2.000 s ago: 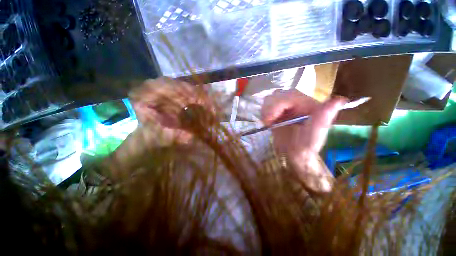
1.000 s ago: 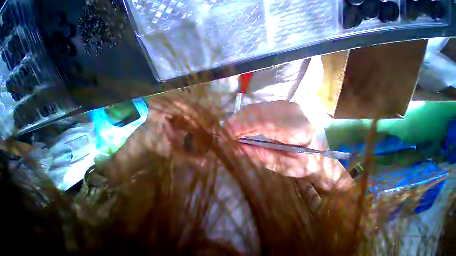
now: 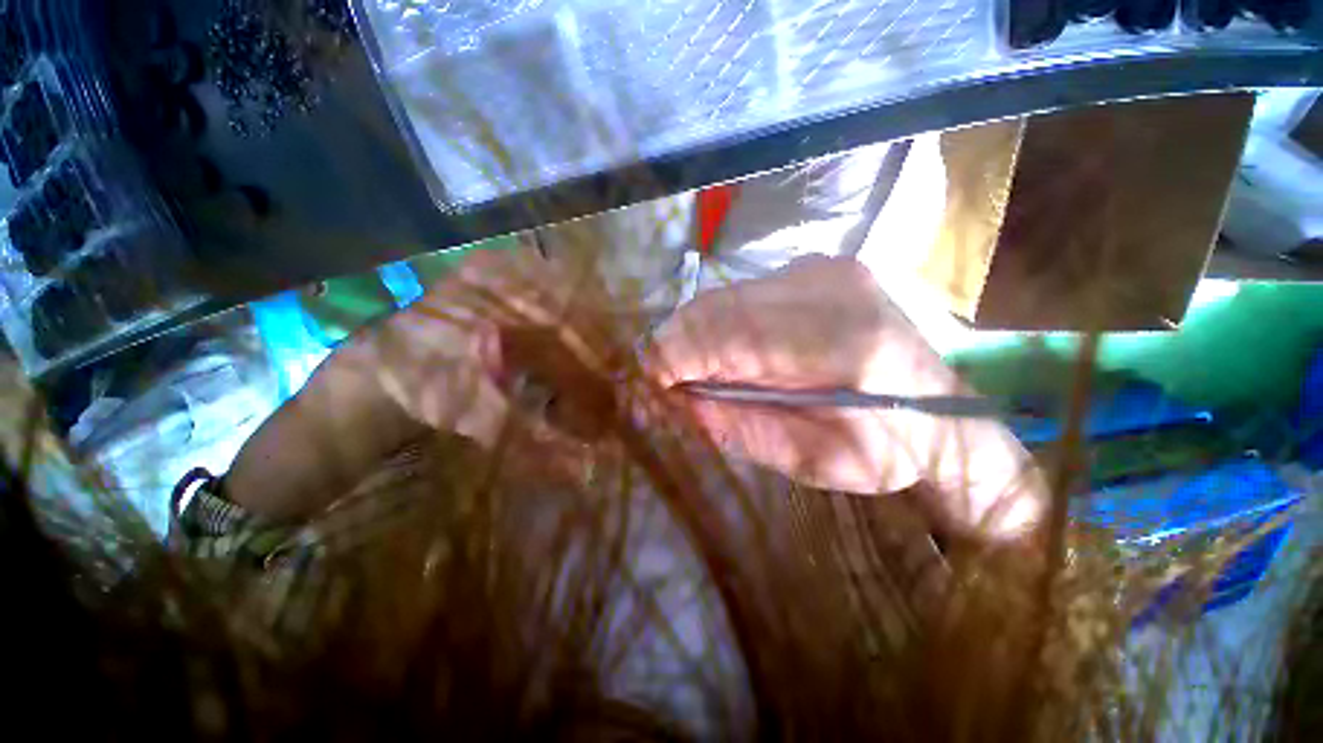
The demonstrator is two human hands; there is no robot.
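My right hand (image 3: 813,385) is closed on a slim grey metallic tool (image 3: 871,398) that lies across the palm, its left end at the fingertips. My left hand (image 3: 450,370) is left of it, largely behind strands of long hair. Its fingers are closed around a small dark round part (image 3: 540,392), of which only a blurred bit shows. The two hands are close together at the centre. Hair hides the fingertips, and whether the tool touches the part cannot be told.
A clear compartment tray (image 3: 697,73) with black discs at its right end lies on a dark ledge above my hands. Another clear tray (image 3: 58,218) is far left, with dark specks (image 3: 261,66) beside it. A red-tipped stick (image 3: 712,215), cardboard box (image 3: 1110,218) and blue bins (image 3: 1190,501) are also visible.
My right hand has turned and moved left towards my left hand, and the tool now lies across its palm. The trays sit higher in view.
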